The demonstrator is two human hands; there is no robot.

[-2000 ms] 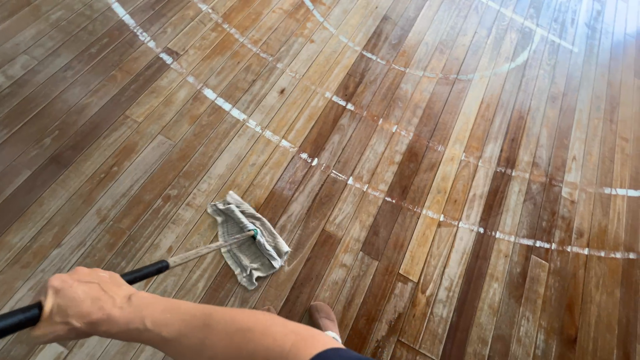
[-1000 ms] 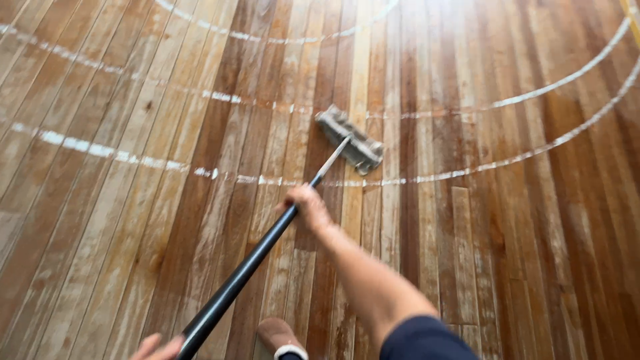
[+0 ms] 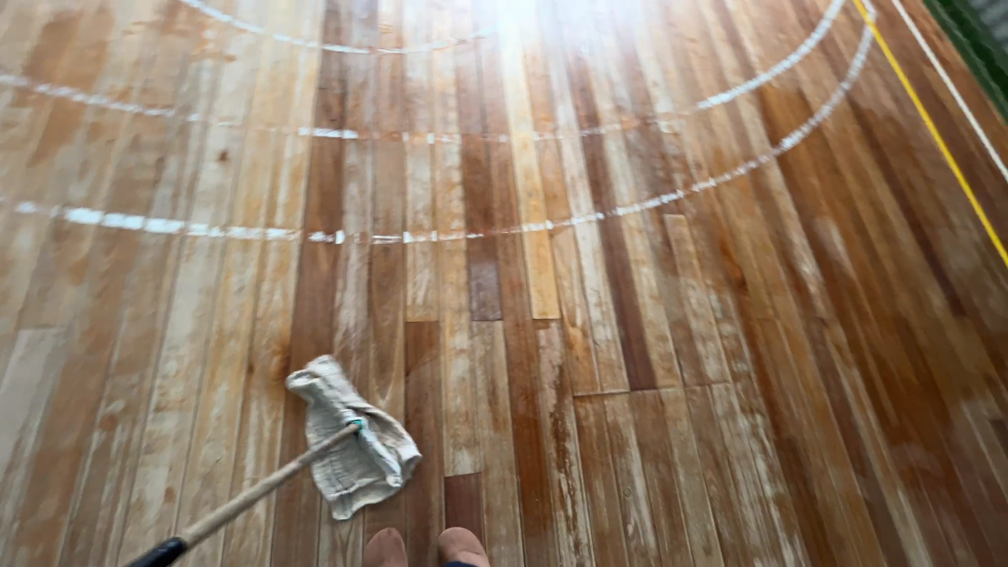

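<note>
A floor mop with a grey-white cloth head [image 3: 354, 453] lies on the wooden plank floor [image 3: 504, 425] at the lower left of the head view. From a green fitting on the cloth, its wooden handle [image 3: 264, 490] runs down and left to a black grip section [image 3: 160, 553] at the bottom edge. Neither of my hands shows in the frame now, so how the handle is held is hidden. The cloth is crumpled and lies a little ahead and left of my feet.
Two brownish shoe tips [image 3: 462, 546] show at the bottom edge. Worn white curved lines [image 3: 551, 224] cross the floor, and a yellow line [image 3: 937, 142] runs down the right. A dark green edge [image 3: 972, 59] borders the top right. Bright glare lies on the boards at the top.
The mop head has moved back toward my feet from near the white lines. The hand and forearm on the handle a second ago are out of view.
</note>
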